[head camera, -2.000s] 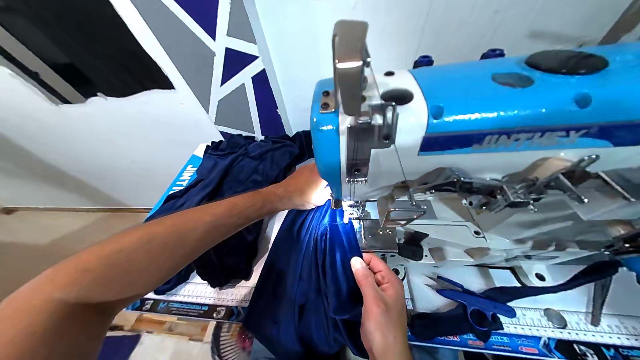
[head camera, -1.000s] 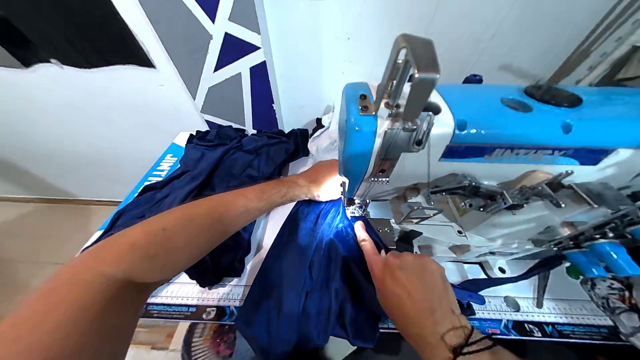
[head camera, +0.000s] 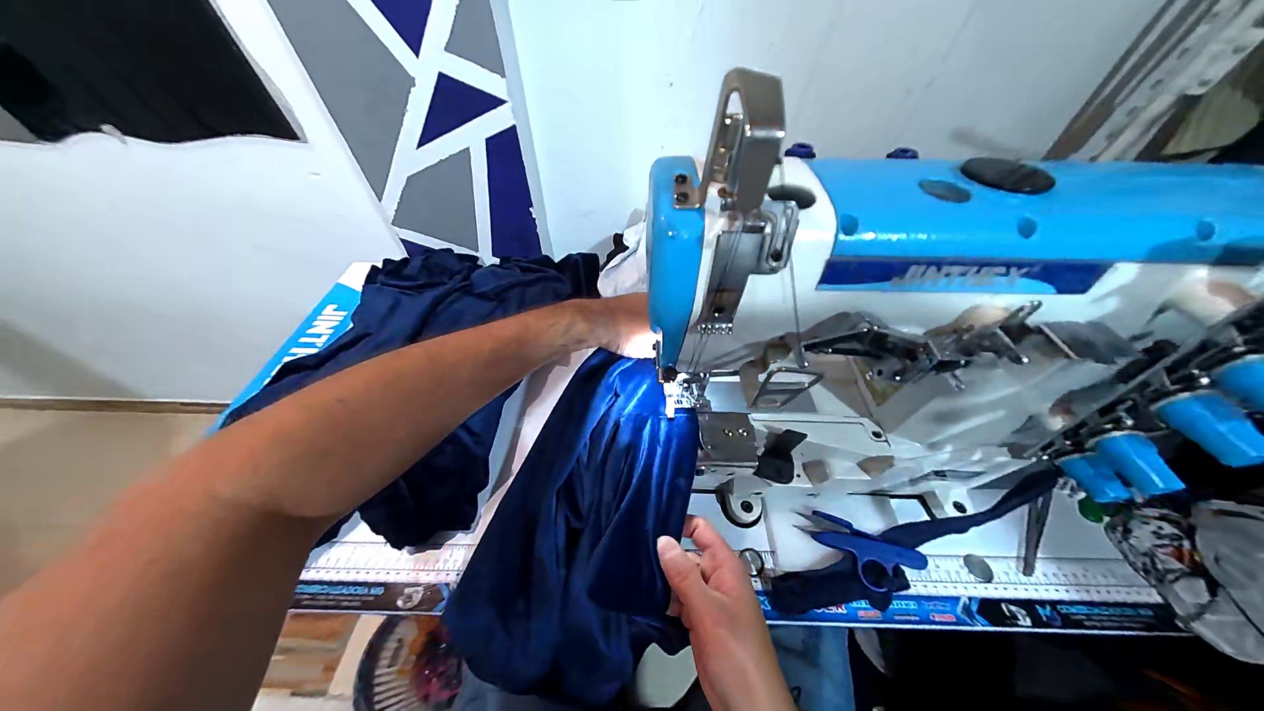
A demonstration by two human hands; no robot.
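A blue and white industrial sewing machine [head camera: 928,227] stands over the table, its presser foot [head camera: 681,393] lit and resting at the edge of a shiny blue fabric piece [head camera: 592,513]. The fabric hangs over the table's front edge. My left hand [head camera: 627,324] lies flat on the cloth just left of and behind the needle area, its fingers partly hidden by the machine head. Nearer to me, my right hand [head camera: 706,573] pinches the fabric's right edge between thumb and fingers. Dark blue cloth [head camera: 434,474] lies heaped on the left, beneath my left forearm.
Blue-handled thread snips [head camera: 864,545] lie right of my right hand on a dark fabric strip [head camera: 820,583]. Metal tweezers [head camera: 1035,533] and a small disc [head camera: 978,567] are further right. Blue thread knobs [head camera: 1136,462] jut in at the right. A basket [head camera: 405,662] stands below the table.
My right hand has moved back from beside the presser foot toward the table's front edge, along the fabric. My left hand has stayed beside the needle area.
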